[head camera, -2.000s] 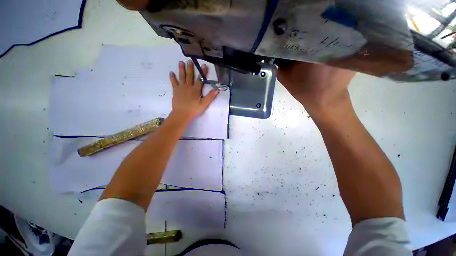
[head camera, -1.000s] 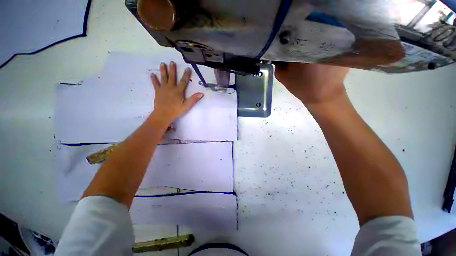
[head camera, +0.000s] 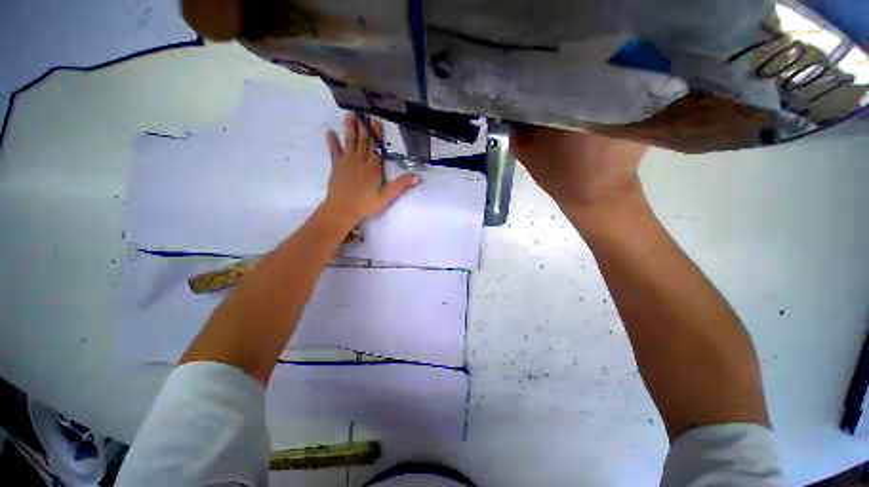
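Note:
The cutting machine fills the top of the picture. Its knife and standard stand at the upper part of the paper-topped fabric lay. A dark cut gap runs from there to the lay's right edge. The base plate shows as a narrow strip beyond that edge. My left hand lies flat on the paper, fingers spread, just left of the presser foot. My right hand is behind the motor body; its fingers and grip are hidden.
A gold-brown weight lies partly under my left forearm. Another weight lies near the bottom. A larger dark-edged lay is at the upper left. A dark bar is at the right edge. Lint dots the white table.
The knife has moved left into the lay, opening a dark cut behind it, and less base plate shows. My left hand has shifted closer to the presser foot than one second ago.

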